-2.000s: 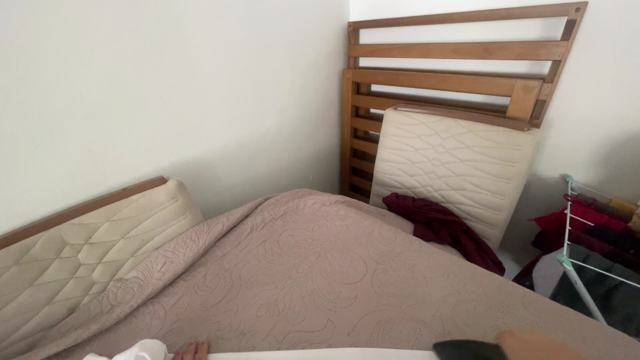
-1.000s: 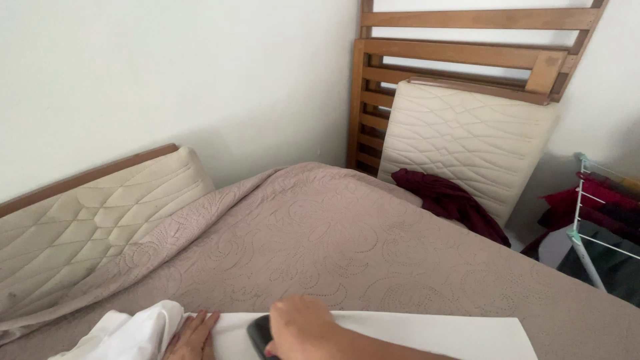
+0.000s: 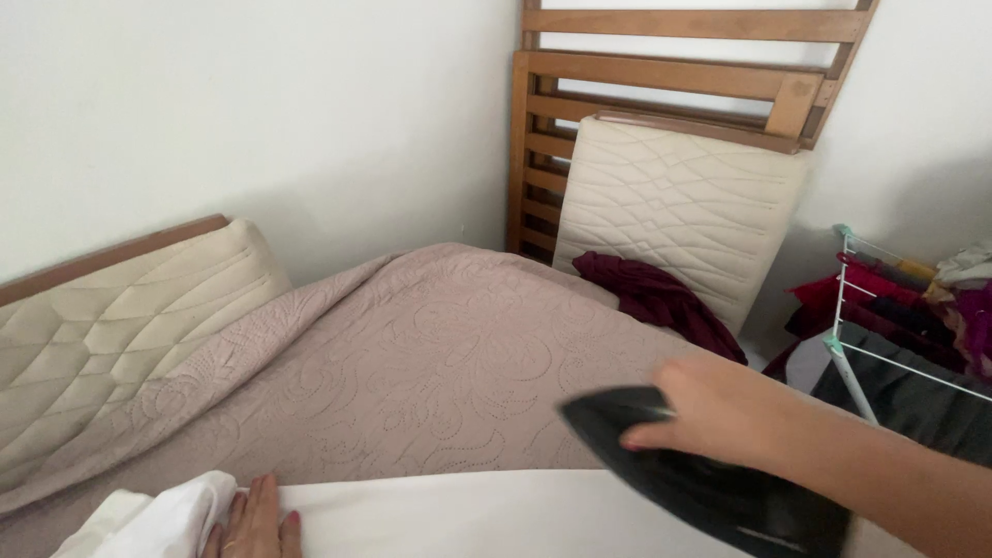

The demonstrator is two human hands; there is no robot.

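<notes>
My right hand (image 3: pixel 701 407) is closed around the handle of a black clothes iron (image 3: pixel 697 488), its pointed tip toward the upper left. The iron looks raised and tilted over the right part of a white cloth (image 3: pixel 465 508); whether it touches the cloth cannot be told. At the lower left, my left hand (image 3: pixel 260 523) lies flat on the white cloth, fingers slightly apart, beside a bunched white part (image 3: pixel 174 515). Under the cloth spreads a dusty-pink quilted bedspread (image 3: pixel 465 356). The bottom edge of the view cuts off the near part of the cloth.
A cream quilted panel (image 3: pixel 116 333) lies at the left. Wooden slatted frames (image 3: pixel 666 74) and another cream quilted panel (image 3: pixel 674 201) lean in the corner, with dark red fabric (image 3: pixel 659 298) before them. A white drying rack (image 3: pixel 852 387) with clothes stands at the right.
My right hand has moved the iron to the right, away from beside my left hand. My left hand stays by the bunched cloth.
</notes>
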